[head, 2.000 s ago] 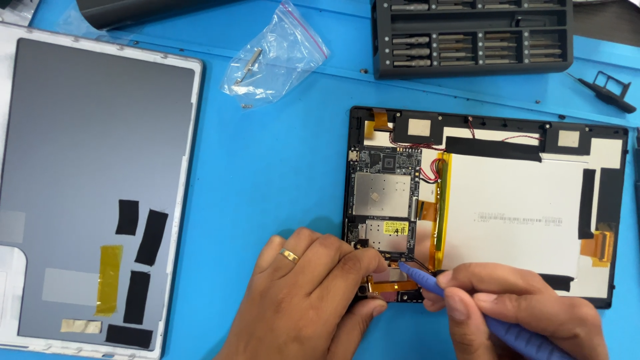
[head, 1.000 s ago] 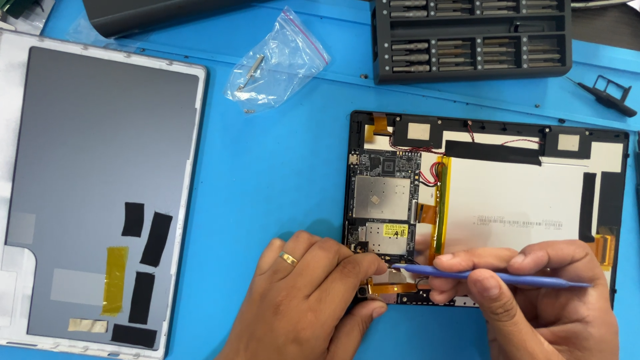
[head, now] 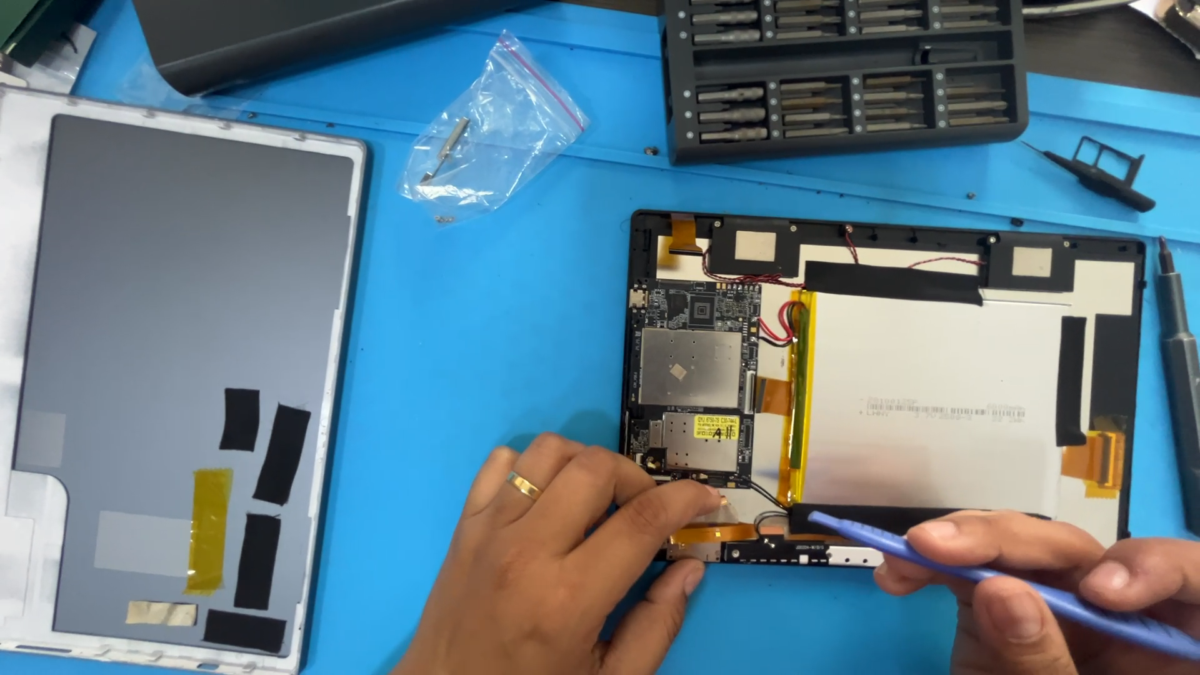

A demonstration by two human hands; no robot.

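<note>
An opened tablet with its black frame lies on the blue mat, showing a circuit board (head: 689, 366) at its left and a large silver battery (head: 937, 403). My left hand (head: 572, 553), with a ring on one finger, rests at the tablet's lower left corner. Its index fingertip touches the area just below the board, beside an orange flex cable (head: 712, 534); whether it pinches anything is hidden. My right hand (head: 1041, 581) holds a blue plastic spudger (head: 975, 570), its flat tip over the black tape along the battery's lower edge.
At the left lies the tablet's back cover (head: 187, 281) with tape strips on it. A plastic zip bag (head: 497, 131) with small metal parts and a screwdriver bit case (head: 844, 150) are at the top. A card tray (head: 1097, 173) and a screwdriver (head: 1181, 366) are at the right.
The spudger's tip has moved right, away from my left fingertips and the board's lower edge. My left hand has stayed at the tablet's lower left corner.
</note>
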